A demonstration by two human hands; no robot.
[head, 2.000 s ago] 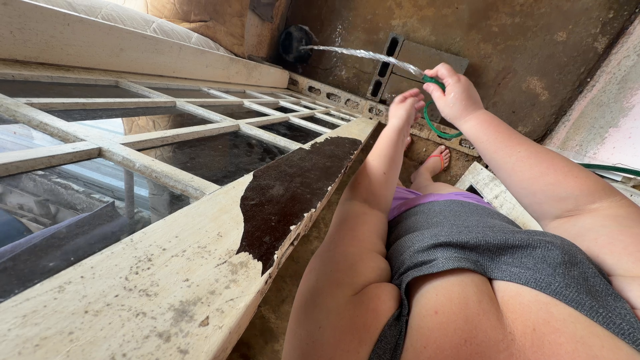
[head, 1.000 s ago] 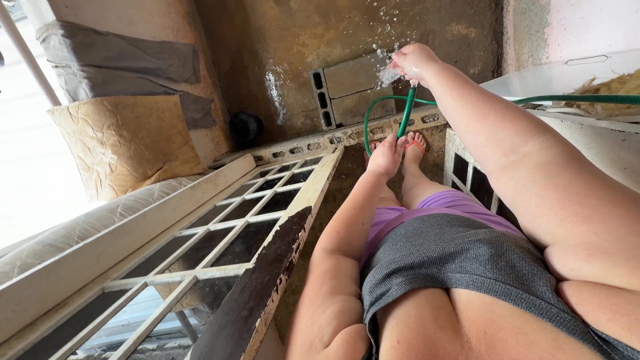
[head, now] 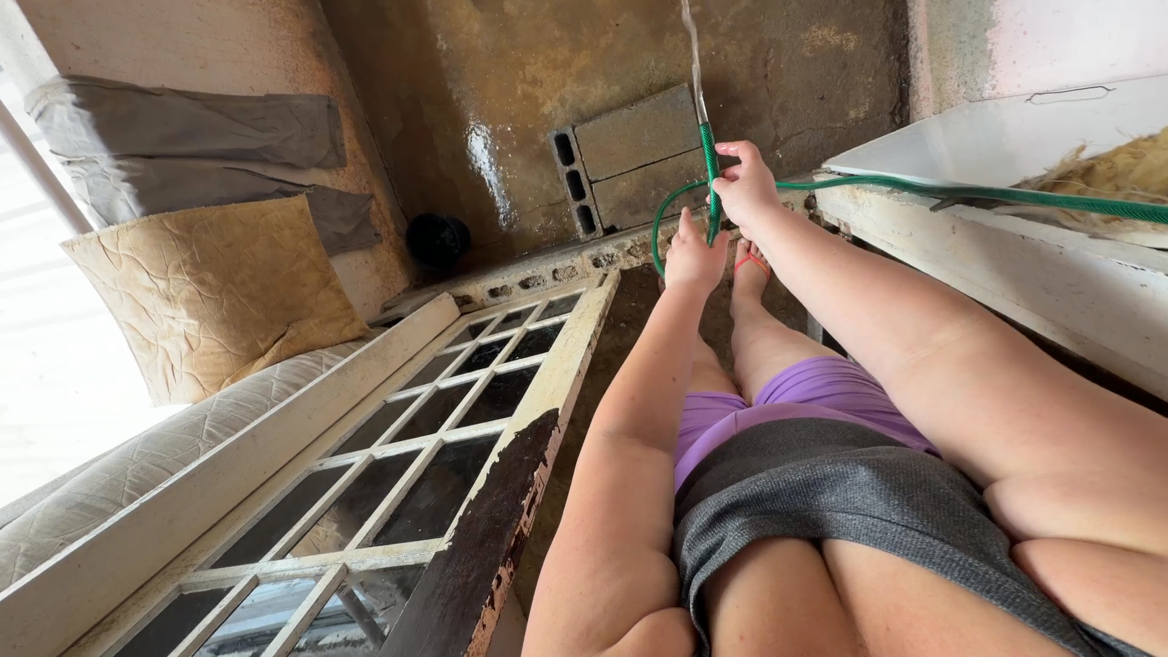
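Observation:
A green garden hose [head: 710, 169] points away from me, and a stream of water [head: 695, 64] leaves its end toward the top of the view. My left hand [head: 695, 254] is closed around the hose a little behind that end. Farther up, my right hand [head: 746, 187] touches the hose from the right, its thumb and fingers around the side of it. A loop of the hose hangs left of my hands, and the rest runs off to the right. Beyond my hands, concrete blocks [head: 634, 137] lie on the wet concrete floor [head: 511, 82].
A paned door with peeling white paint [head: 456, 392] leans at the left, beside a quilted mattress [head: 192, 433] and a stained cushion [head: 219, 292]. A black bucket [head: 438, 240] stands by the wall. A low block ledge [head: 557, 271] crosses before my feet. White panels [head: 1004, 255] are at the right.
My right hand, at the hose's spraying end one second ago, is now beside the hose behind its end. The scattered spray has become a narrow stream. The view has turned since the earliest frame.

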